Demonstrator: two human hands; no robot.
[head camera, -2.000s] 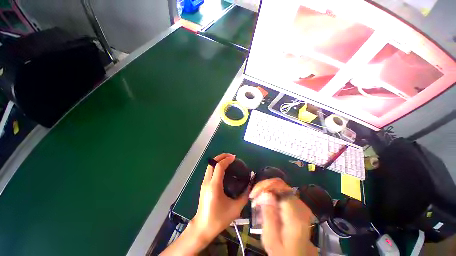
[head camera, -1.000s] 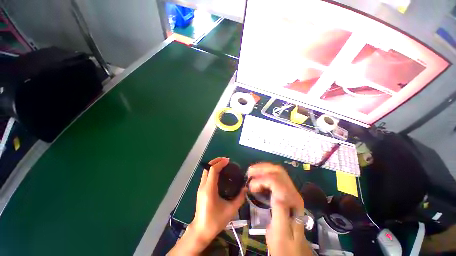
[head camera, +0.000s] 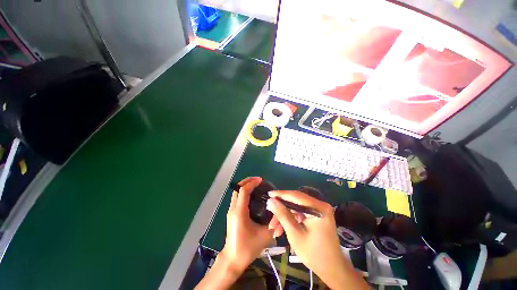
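Note:
My left hand (head camera: 240, 235) is closed around the black head of a security camera (head camera: 260, 205) at the left end of a row, near the bench's front edge. My right hand (head camera: 309, 229) holds a thin dark pen-like tool (head camera: 301, 208), its front end at the face of that camera head. The fingers hide the tool's tip. A second camera (head camera: 310, 192) is mostly hidden behind my right hand. Two more cameras, the nearer one (head camera: 354, 224) and the end one (head camera: 395, 234), stand to the right. White cords (head camera: 274, 269) run toward me.
A lit monitor (head camera: 391, 68) stands at the back. Before it lie a white keyboard (head camera: 334, 161) with a red pen (head camera: 377, 170), a yellow tape roll (head camera: 262, 133), white rolls (head camera: 278, 114) and a yellow note (head camera: 398, 202). A mouse (head camera: 448, 271) is at right, a long green surface (head camera: 124, 164) at left.
My right hand has moved from the second camera to the left camera's face, and the dark tool now shows clearly in it. My left hand has stayed on the left camera.

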